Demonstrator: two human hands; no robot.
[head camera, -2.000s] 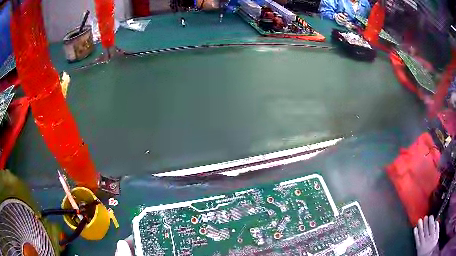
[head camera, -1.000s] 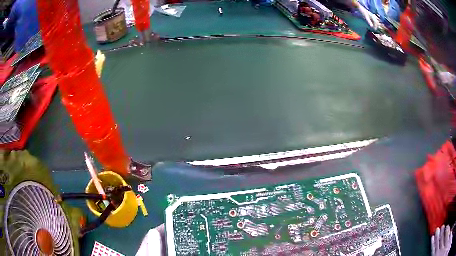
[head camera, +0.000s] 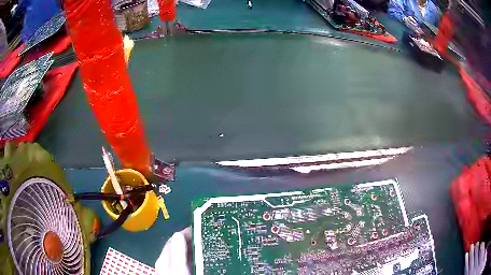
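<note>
A large green printed circuit board (head camera: 317, 231) with white border lines lies in front of me at the bottom, solder side up, slightly tilted. Its lower part is cut off by the picture's edge. My left hand (head camera: 175, 257), in a white glove, is at the board's left edge and grips it. Its fingers are hidden behind the board. My right hand is not in view.
Left are a green fan (head camera: 51, 241), yellow pen cup (head camera: 144, 214), red-dotted sheet (head camera: 123, 264) and red-orange wrapped post (head camera: 110, 80). Far right, a white-gloved hand (head camera: 476, 260), seemingly a neighbour's, is below a red-orange pad (head camera: 474, 201). Another person sits behind a black tray (head camera: 426, 51).
The view has turned left, so the bench things and board sit further right in the picture. More of my left glove shows at the board's edge. The red-dotted sheet has come into view.
</note>
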